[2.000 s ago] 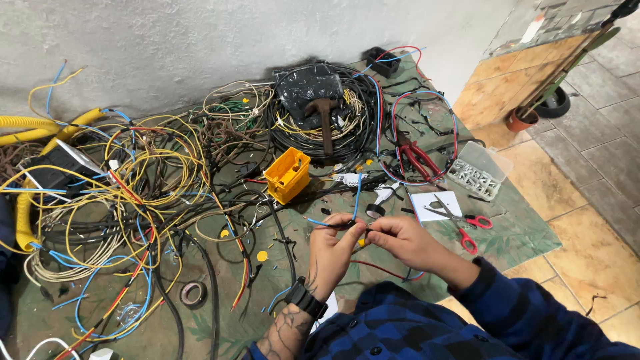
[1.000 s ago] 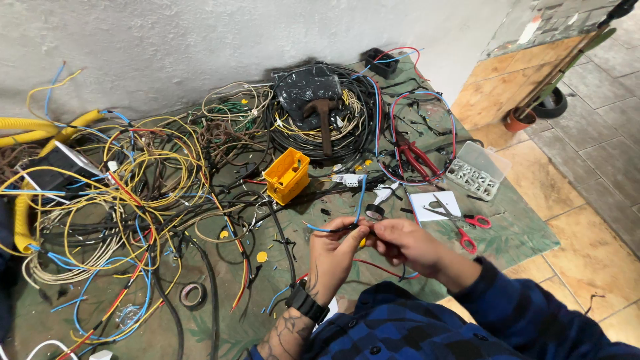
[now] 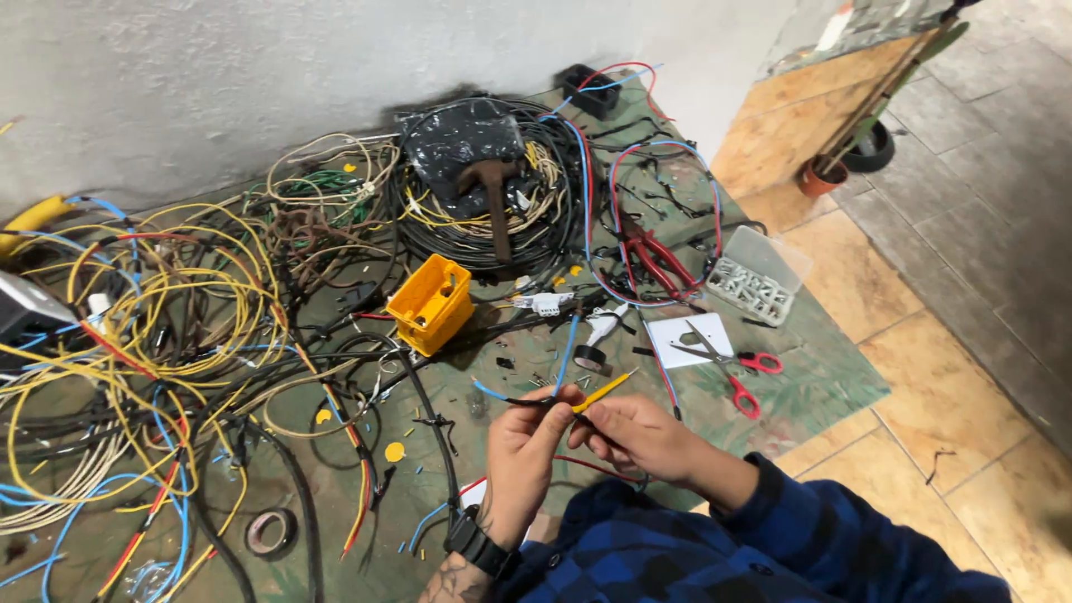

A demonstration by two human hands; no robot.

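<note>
My left hand (image 3: 532,431), with a black watch on its wrist, pinches a dark-covered length of cable between thumb and finger. Blue wires (image 3: 567,352) with bare tips stick out above it. Close against it, my right hand (image 3: 628,431) holds a yellow wire end (image 3: 605,391) that points up and right, its tip looking stripped. Where the wires meet is hidden by my fingers. Just beyond the hands lie a roll of black tape (image 3: 590,358) and a white connector (image 3: 605,322). Red-handled scissors (image 3: 727,365) rest open on a white plate (image 3: 688,339) to the right.
Tangled wires (image 3: 151,335) cover the left side. A yellow electrical box (image 3: 430,305), red-handled pliers (image 3: 657,258), a clear case of small parts (image 3: 749,289) and a coil of black cable with a hammer (image 3: 497,209) on it lie beyond my hands. Another tape roll (image 3: 270,533) lies lower left.
The yellow wire end now stands out above my fingers; before, it was mostly hidden between my hands. Both hands stay close together.
</note>
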